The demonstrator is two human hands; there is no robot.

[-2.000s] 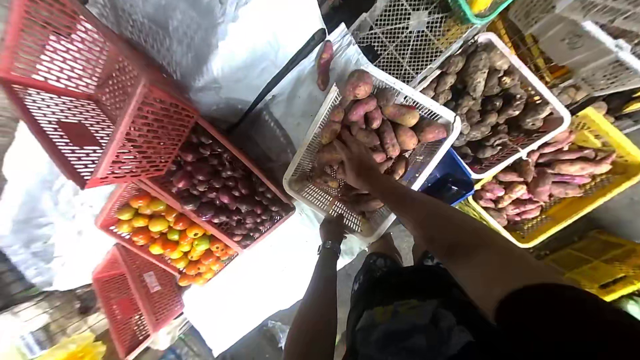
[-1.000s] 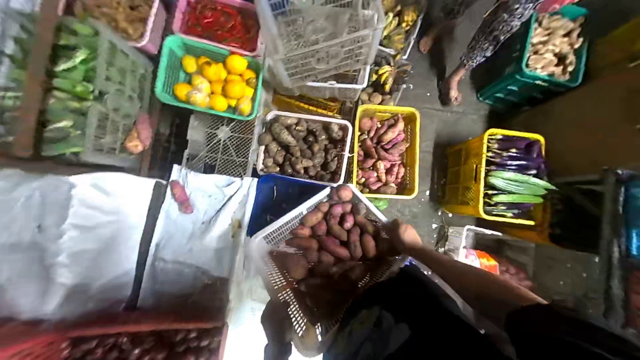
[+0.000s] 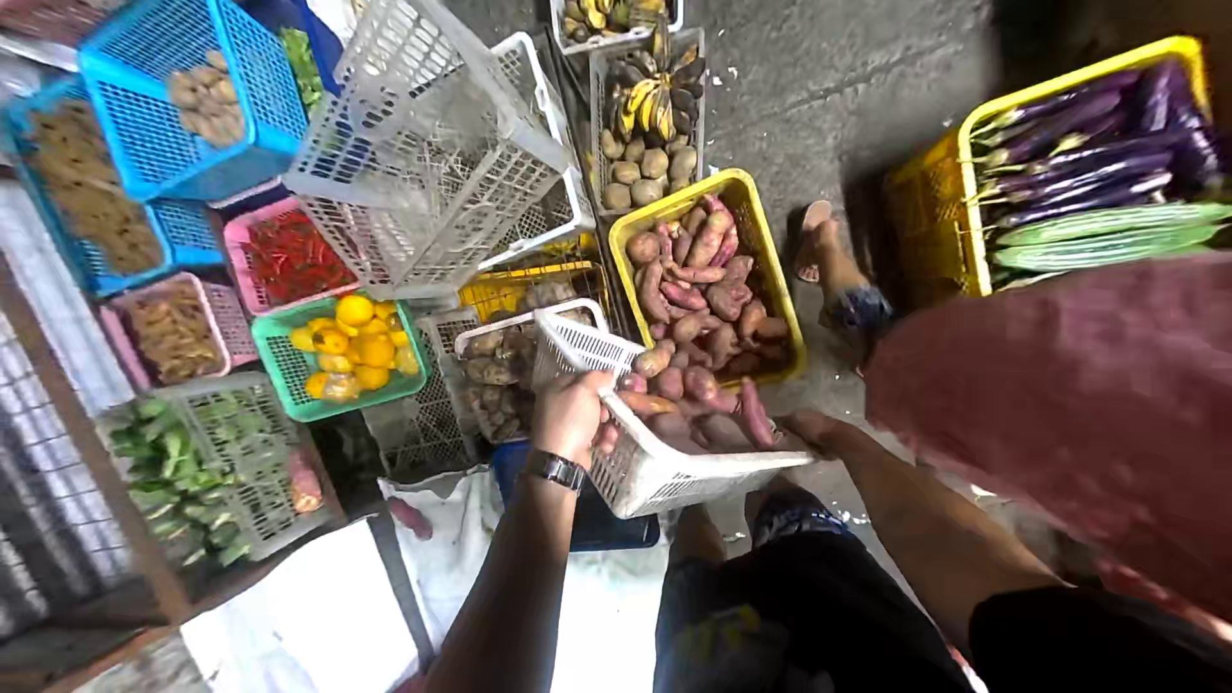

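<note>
A white plastic basket (image 3: 664, 474) of sweet potatoes (image 3: 707, 419) is held tilted between my two hands. Its far end leans over the near edge of a yellow crate (image 3: 801, 332), which holds more sweet potatoes (image 3: 688, 274). My left hand (image 3: 575, 416) grips the basket's left rim, with a dark watch on the wrist. At the basket's right end, my right hand (image 3: 813, 430) holds the rim; its fingers are partly hidden. One sweet potato (image 3: 755, 414) lies against the right rim.
Another person's foot (image 3: 818, 241) stands right of the yellow crate, and dark red cloth (image 3: 1049, 404) covers the right side. Eggplants (image 3: 1088, 144) fill a yellow crate at upper right. Stacked white crates (image 3: 433, 154), a green basket of yellow fruit (image 3: 354, 351) and a blue bin (image 3: 616, 529) stand leftward.
The white basket is now tilted over the near edge of the yellow crate. My left hand has come into plain view on its left rim. The dark red cloth has entered at right. The view has shifted.
</note>
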